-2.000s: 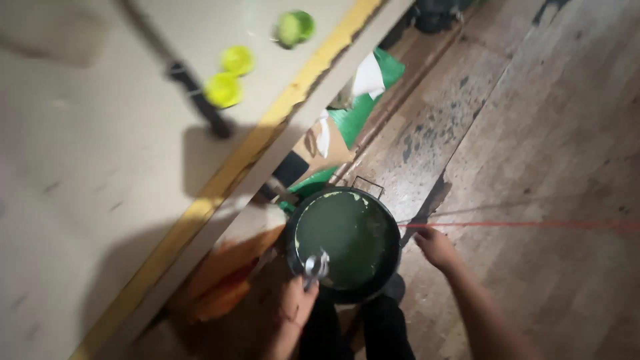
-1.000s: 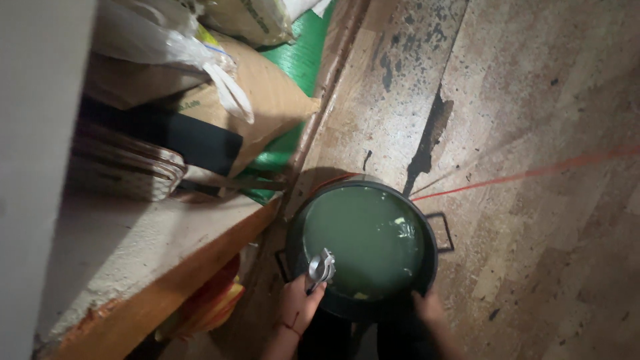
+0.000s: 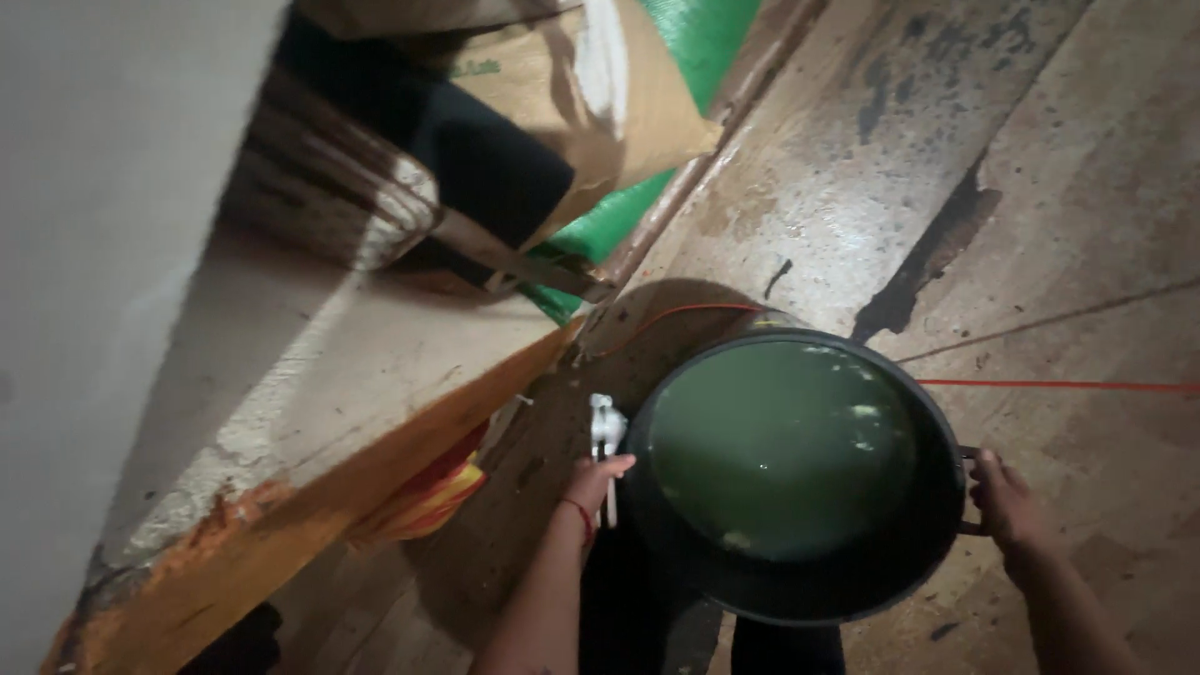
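A large round dark metal pot (image 3: 806, 591) holds greenish liquid (image 3: 778, 441) with pale bits in it. My right hand (image 3: 1003, 502) is closed around the pot's side handle (image 3: 969, 489). On the pot's left side, my left hand (image 3: 600, 483) holds a metal lemon squeezer (image 3: 606, 431), with its head pointing up in the view and its arms below. The left fingertips are close to the pot's rim; whether they touch it cannot be told. A red thread circles the left wrist.
A worn shelf edge (image 3: 375, 506) runs diagonally at left, with a red and yellow cloth (image 3: 431, 497) beneath. Brown sacks (image 3: 647, 112), a dark box-like object (image 3: 497, 159) and green sheeting (image 3: 703, 47) lie above. A red cord (image 3: 1059, 383) crosses the floor (image 3: 1078, 206).
The left hand and squeezer have moved from over the pot to beside its left side. My right hand has gone from the pot's lower right rim to its side handle.
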